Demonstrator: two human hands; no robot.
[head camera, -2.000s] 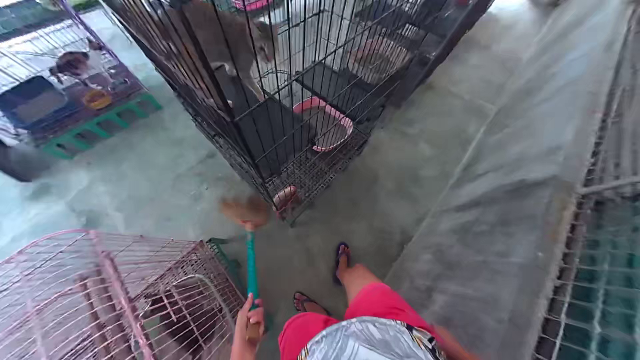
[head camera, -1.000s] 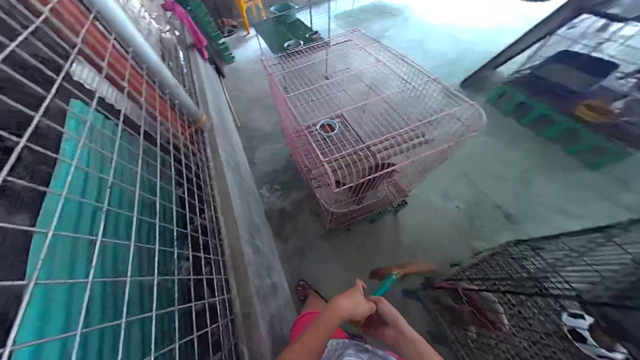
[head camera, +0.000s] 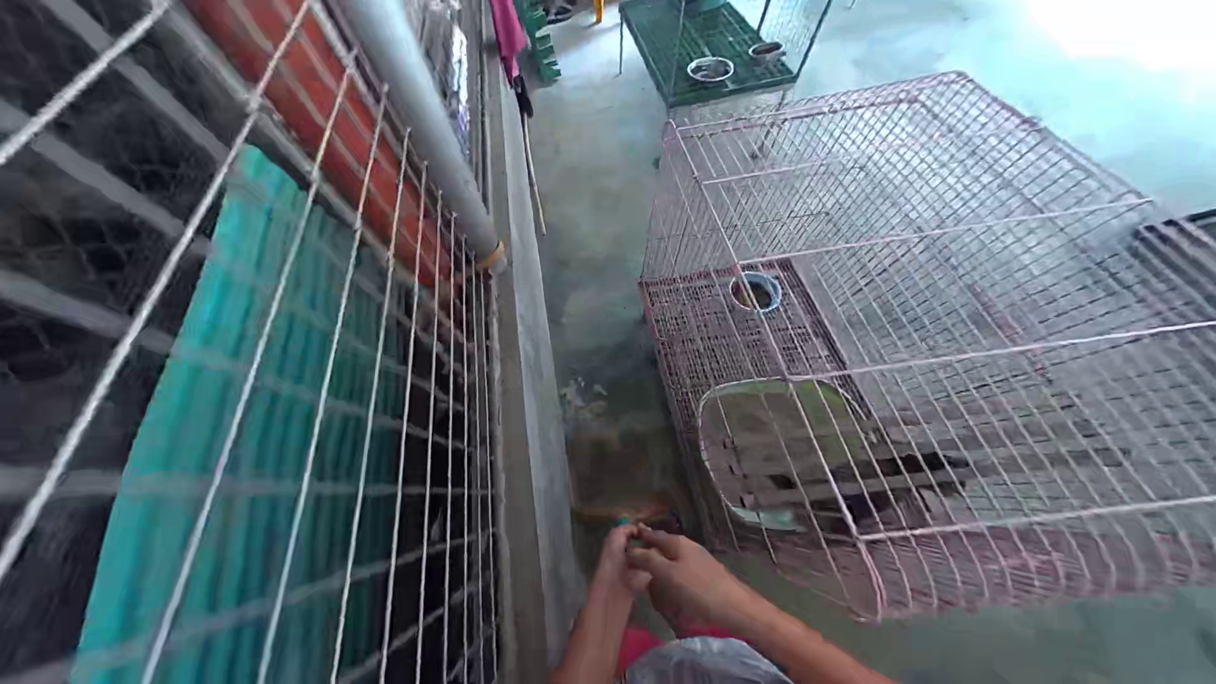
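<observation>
Both hands are together at the bottom centre, closed around the handle of a broom. My left hand (head camera: 622, 562) is on the left, my right hand (head camera: 686, 570) on the right, partly over the handle. Only a bit of the broom's green handle (head camera: 622, 522) shows past the fingers; the brown bristles (head camera: 622, 484) beyond it are blurred over the floor. Right of my hands stands a pink wire cage (head camera: 860, 541). Inside it are a litter pan (head camera: 774, 442), a small bowl (head camera: 756, 292) and a dark animal, blurred behind the bars.
A wire mesh wall (head camera: 399, 380) runs along the left, with a teal corrugated sheet (head camera: 237, 399) behind it and a concrete ledge (head camera: 527, 380) at its foot. Farther ahead is a green cage base (head camera: 698, 85) with metal bowls (head camera: 711, 69). A thin stick (head camera: 533, 171) leans by the ledge.
The view has swung round toward the mesh wall. Two seconds ago one hand was visible on the green handle; now both hold it. The broom has come to the floor strip between ledge and pink cage.
</observation>
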